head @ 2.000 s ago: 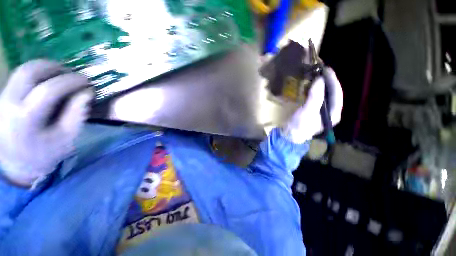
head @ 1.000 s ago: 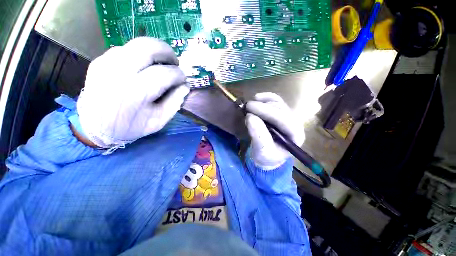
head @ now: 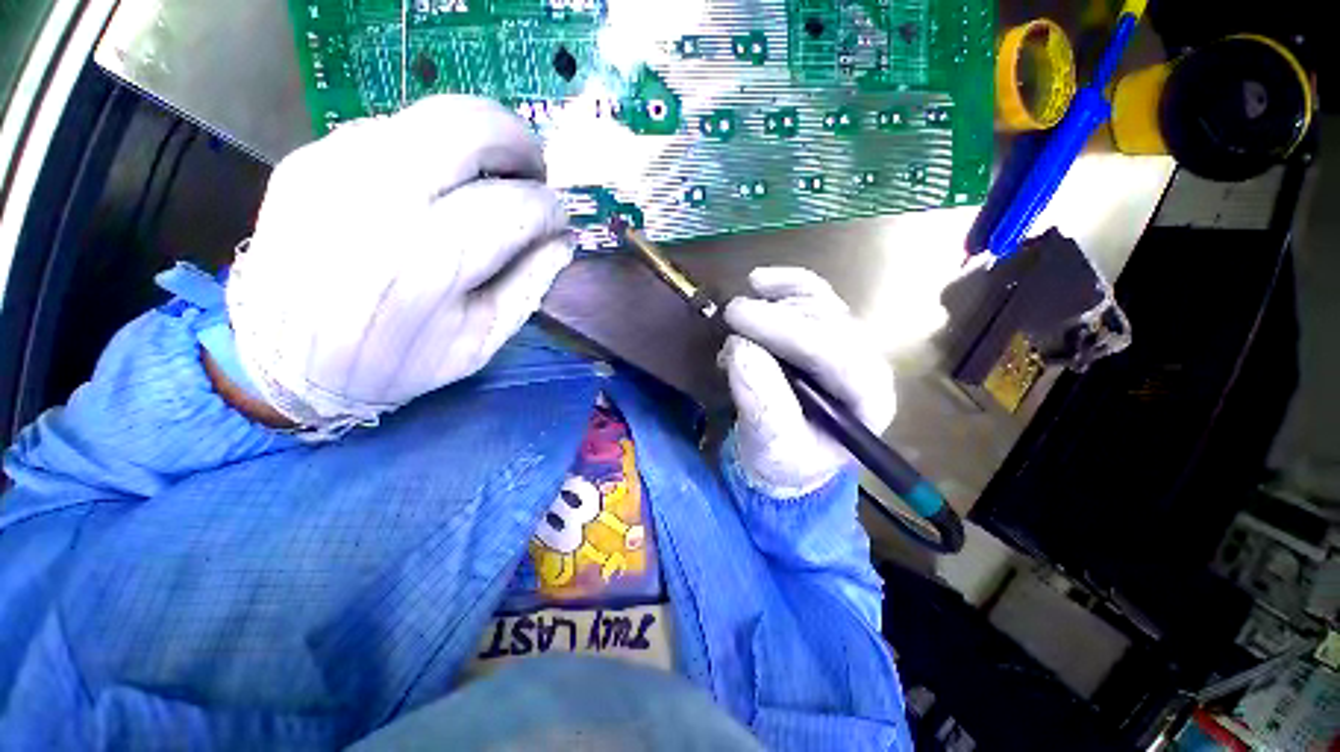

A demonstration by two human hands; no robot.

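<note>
The green circuit board (head: 867, 132) lies at the top of the view, its near edge towards me. My left hand (head: 404, 265), in a white glove, is over the board's near left part with thumb and fingers pinched. A very thin pale strand, like solder wire (head: 401, 52), runs down over the board to this hand; its end at the fingertips is too fine to make out. My right hand (head: 805, 379), also white-gloved, holds the soldering iron (head: 867, 448) like a pen. Its coppery tip is at the board's near edge, close to my left fingertips.
Right of the board are a yellow ring (head: 1035, 74), a blue tool (head: 1051, 174), a black-and-yellow round container (head: 1234, 106) and a dark iron stand (head: 1029, 309) with a gold patch. They are on or beside the steel bench (head: 838, 262). Black trays (head: 1161, 382) are further right.
The right hand has come from beside the stand to the board with the iron. The left hand has left the board's left corner and is now pinched near the tip.
</note>
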